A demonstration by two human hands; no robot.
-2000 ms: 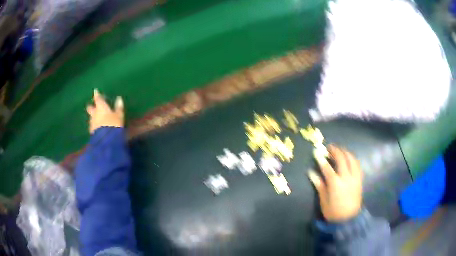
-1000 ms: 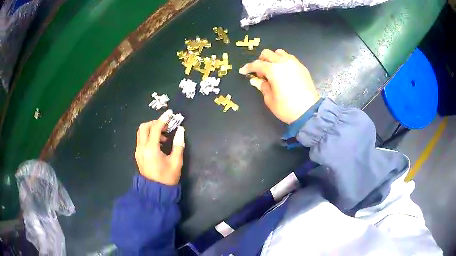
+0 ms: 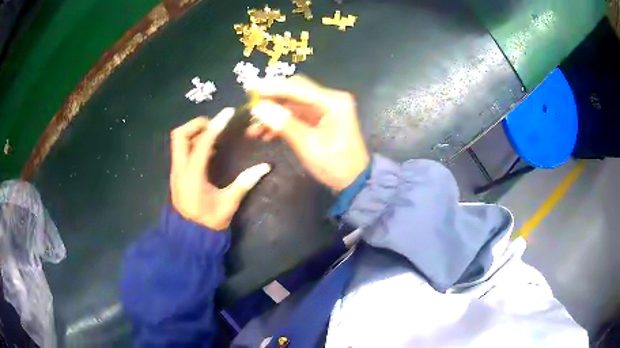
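Several gold cross-shaped pieces [image 3: 279,46] lie in a cluster on the dark green bench, with one gold piece [image 3: 339,20] apart to the right. White or silvery pieces [image 3: 247,73] lie just below the cluster, and another [image 3: 201,90] lies to the left. My right hand [image 3: 313,126] is blurred. It pinches a gold piece [image 3: 255,99] between thumb and fingers, beside the white pieces. My left hand [image 3: 207,166] is below and left of it, thumb and fingers apart, with nothing visible between them. White coverings show on the fingertips of both hands.
A worn brown edge [image 3: 102,73] curves along the left, with a green surface [image 3: 41,54] beyond it. A crumpled clear bag [image 3: 27,238] lies at lower left. A blue round stool [image 3: 544,122] stands at right beside the bench, above a grey floor with a yellow line [image 3: 554,197].
My left hand has opened and no longer shows the silvery piece it pinched. My right hand has moved left, close to my left hand. The view has shifted, and the large white bag is out of view.
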